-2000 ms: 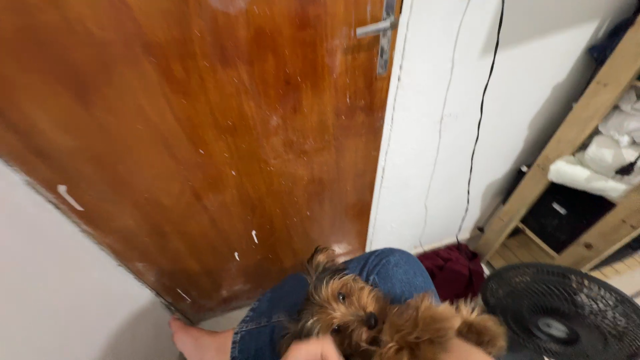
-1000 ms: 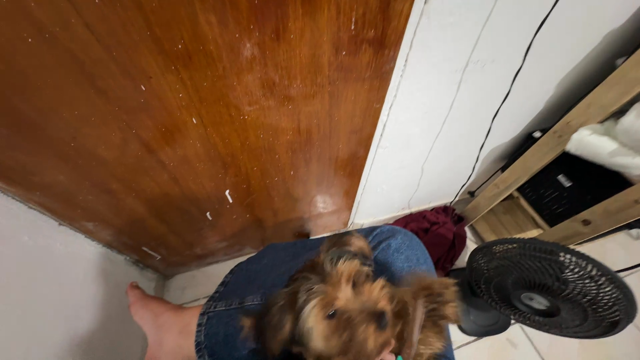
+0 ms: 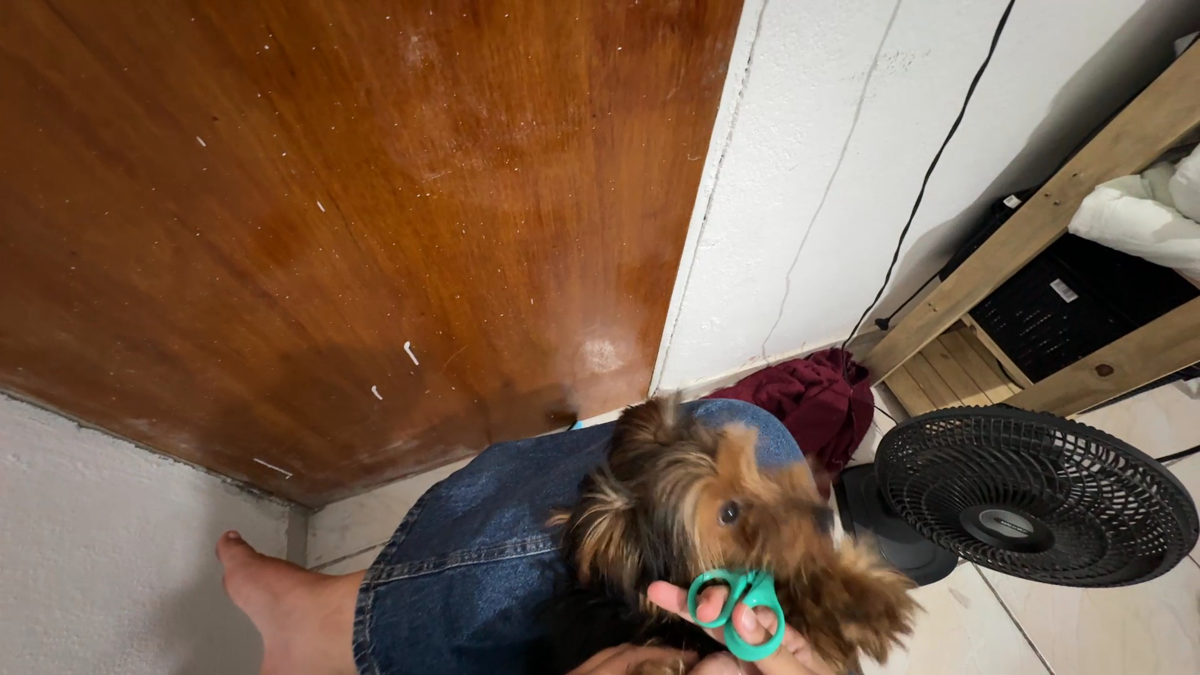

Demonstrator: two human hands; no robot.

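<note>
A small brown and black long-haired dog [image 3: 694,497] lies on the lap, over a leg in blue denim [image 3: 469,544], its head turned to the right. My right hand [image 3: 750,628] is low in the view against the dog's chest, with fingers through the green handles of a pair of scissors [image 3: 741,600]; the blades cannot be seen. At the bottom edge, my left hand [image 3: 614,661] shows only in part, next to brown fur, and its grip is hidden.
A black fan [image 3: 1022,497] stands on the tiled floor at the right. Behind it are a wooden shelf [image 3: 1050,206] with a black crate [image 3: 1078,300], a dark red cloth [image 3: 806,403] and a hanging black cable [image 3: 928,178]. A wooden door [image 3: 422,216] is ahead; a bare foot [image 3: 272,591] is at left.
The green scissors now show clearly in my right hand; one second ago only a bit of green showed at the bottom edge. The dog's head has turned to the right.
</note>
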